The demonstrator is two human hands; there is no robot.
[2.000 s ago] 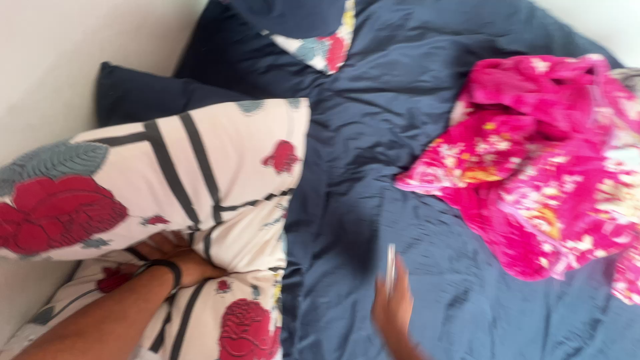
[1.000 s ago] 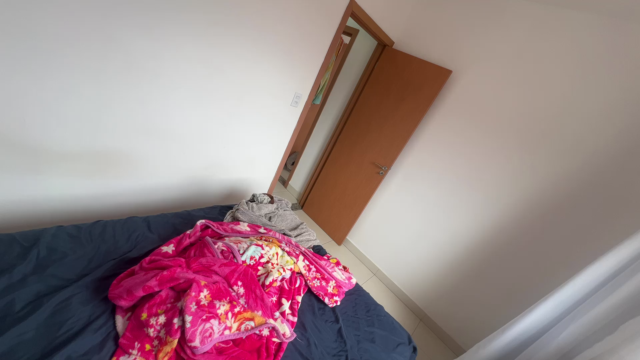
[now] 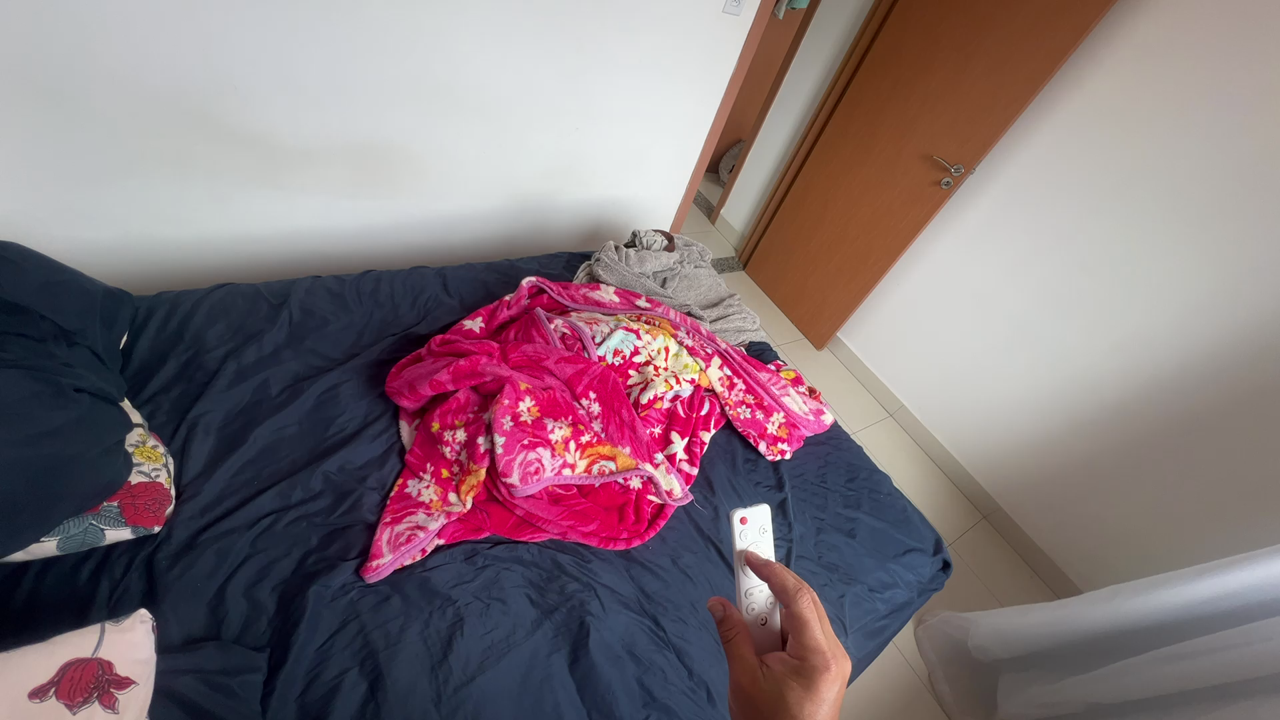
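My right hand [image 3: 797, 650] reaches up from the bottom edge, right of centre, and holds a white remote control [image 3: 757, 590] with a red button at its top end. One fingertip rests on its buttons and the thumb is at its left side. Below the remote lies the dark blue sheet [image 3: 600, 620] of a bed. A crumpled pink floral blanket [image 3: 590, 430] lies on the sheet just beyond the hand, not touching it. My left hand is out of view.
A grey cloth [image 3: 675, 280] lies behind the blanket. Floral pillows [image 3: 85, 670] and a dark blue one [image 3: 60, 400] are at the left. Beyond the bed stand a white wall [image 3: 350, 120], a brown door [image 3: 920, 110] and a tiled floor [image 3: 900, 465]. A white curtain [image 3: 1120, 640] hangs lower right.
Two seconds ago my left hand was on a floral pillow; it has left the view. The remote in my right hand, out of view one second ago, shows clearly. The view has swung widely.
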